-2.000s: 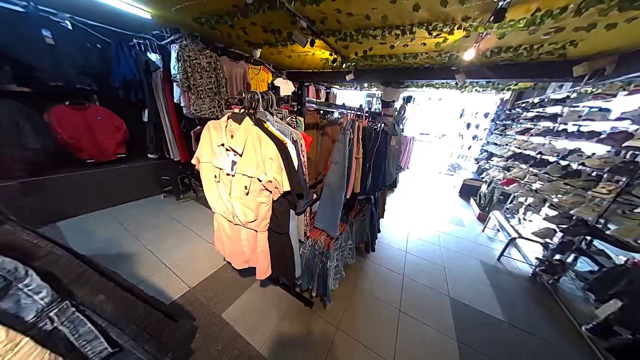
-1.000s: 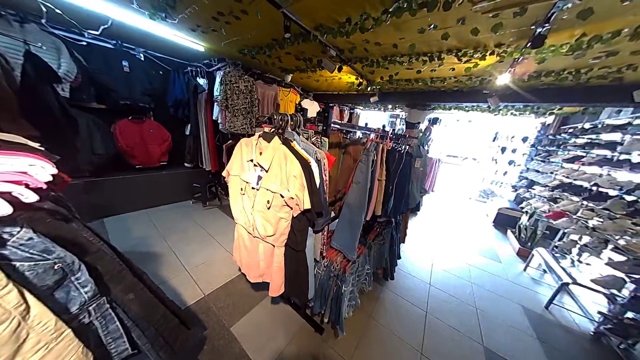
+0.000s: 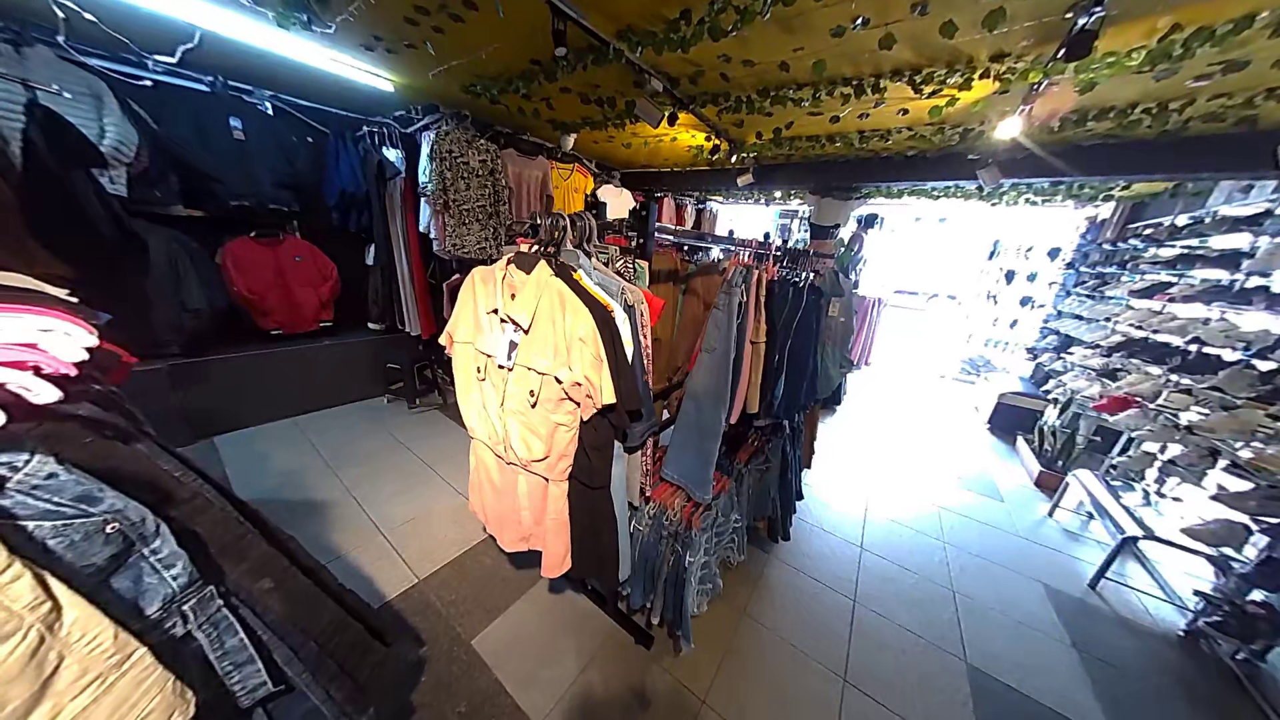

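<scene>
Neither of my hands shows in the head view, so what they hold is hidden. Ahead, a peach button-up shirt (image 3: 520, 360) with a tag hangs at the end of a clothes rack, above a pink garment (image 3: 525, 515). Black clothing (image 3: 597, 500) hangs just behind it. Farther along the rack are blue jeans (image 3: 708, 385), and denim shorts on red hangers (image 3: 685, 550) hang below them. At the near left lie blue acid-wash jeans (image 3: 120, 550), beside tan fabric (image 3: 80, 640) and dark trousers (image 3: 230, 530).
Folded pink and white garments (image 3: 45, 340) are stacked at left. A red jacket (image 3: 280, 282) hangs over a black ledge (image 3: 270, 380). At right stand shelves of caps (image 3: 1180, 360), a metal bench (image 3: 1110, 515) and a potted plant (image 3: 1055, 440). The rack's black foot (image 3: 615, 612) juts onto the tiled floor (image 3: 790, 620).
The view has turned somewhat to the left and up. The pink and white stack at left, out of view two seconds ago, now shows.
</scene>
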